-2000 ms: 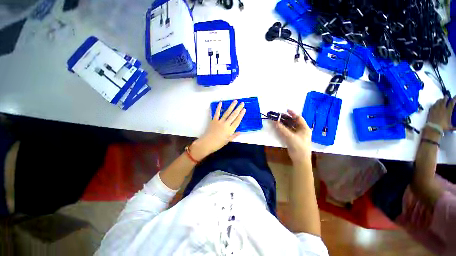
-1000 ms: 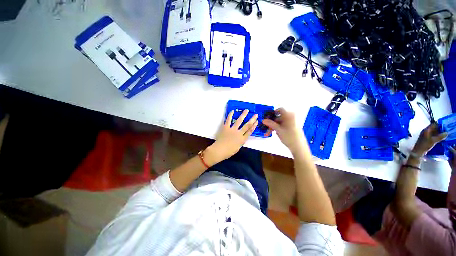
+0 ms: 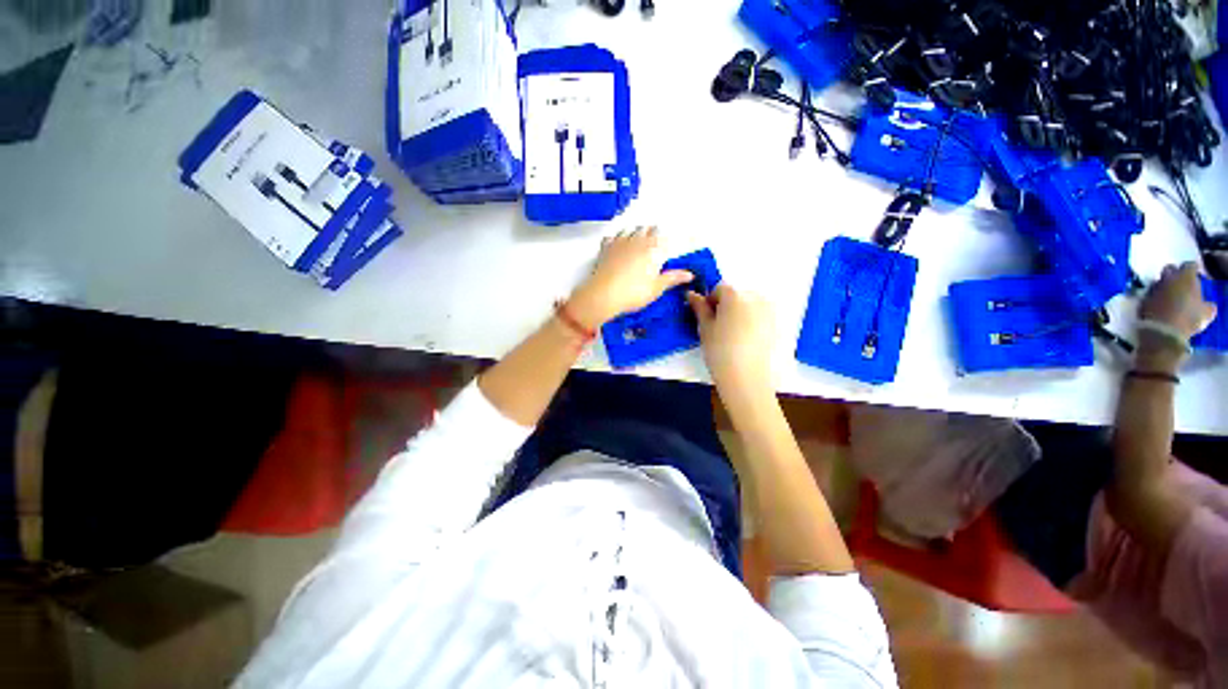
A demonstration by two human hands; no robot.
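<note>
A blue insert tray (image 3: 652, 331) lies tilted on the white table at its front edge, with cable plugs showing on its face. My left hand (image 3: 628, 279) rests over its upper left edge, thumb reaching across the tray. My right hand (image 3: 723, 327) is at the tray's right end, fingers on a dark coiled cable part (image 3: 696, 285) that is mostly hidden. Both hands press on the tray and cable.
Printed boxes lie fanned at left (image 3: 276, 189); a tall box stack (image 3: 458, 101) and a lower pile (image 3: 576, 135) stand at the top. Filled blue trays (image 3: 858, 310) lie at right, below a black cable heap (image 3: 1024, 67). Another person's hand (image 3: 1178, 303) is at far right.
The cable that trailed to the right is now gathered at the tray. The tray has turned to a tilt, and my left hand has moved from flat on its face to its upper edge.
</note>
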